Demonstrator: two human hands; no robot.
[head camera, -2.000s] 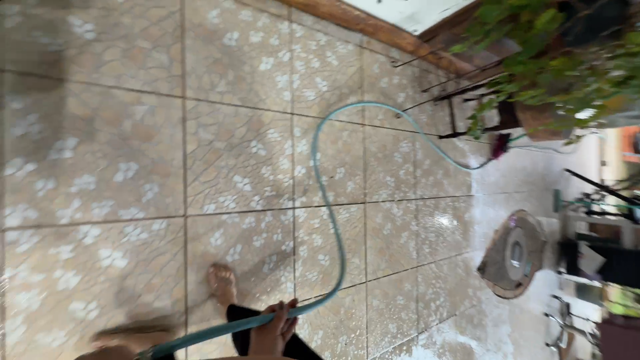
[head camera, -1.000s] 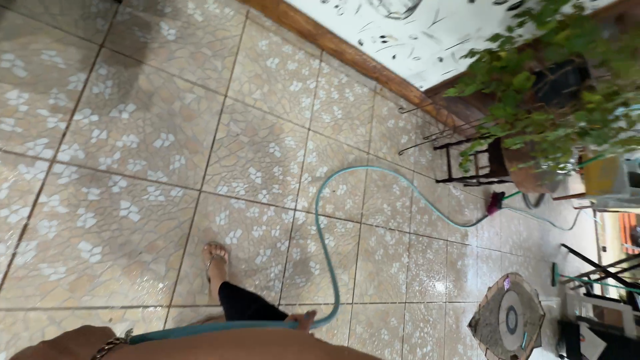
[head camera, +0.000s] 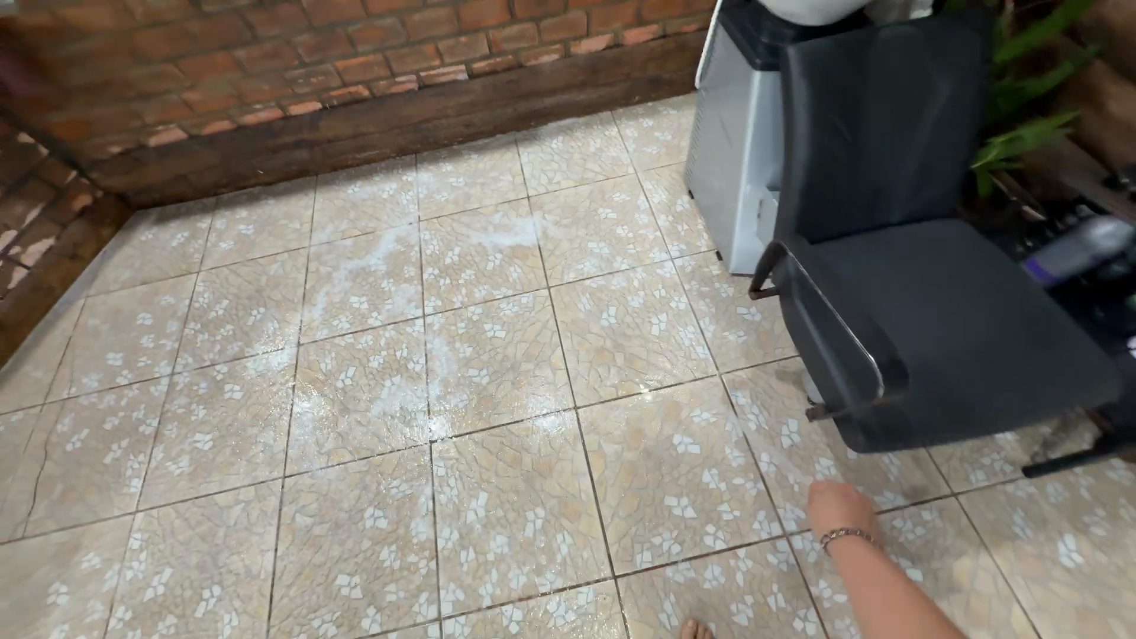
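Observation:
My right hand (head camera: 839, 510) is at the lower right over the tiled floor (head camera: 497, 497), below the front of a black armchair (head camera: 941, 319). It looks closed like a fist, with a beaded or chain bracelet (head camera: 849, 536) at the wrist. Nothing shows in it, though its palm side is hidden. My left hand is out of view. Toes of a bare foot (head camera: 697, 630) show at the bottom edge. The floor looks wet and shiny, with whitish suds (head camera: 510, 232) toward the wall.
A brick wall (head camera: 382, 53) with a dark wooden baseboard (head camera: 373, 129) runs along the back. A grey and black appliance (head camera: 737, 151) stands behind the armchair. Green leaves (head camera: 1021, 146) and a blurred bottle (head camera: 1083, 248) are at the right.
The view has turned strongly toward the brick wall and armchair. The light blue hose, held in a hand earlier, is out of view, as are the potted plant and the round floor piece.

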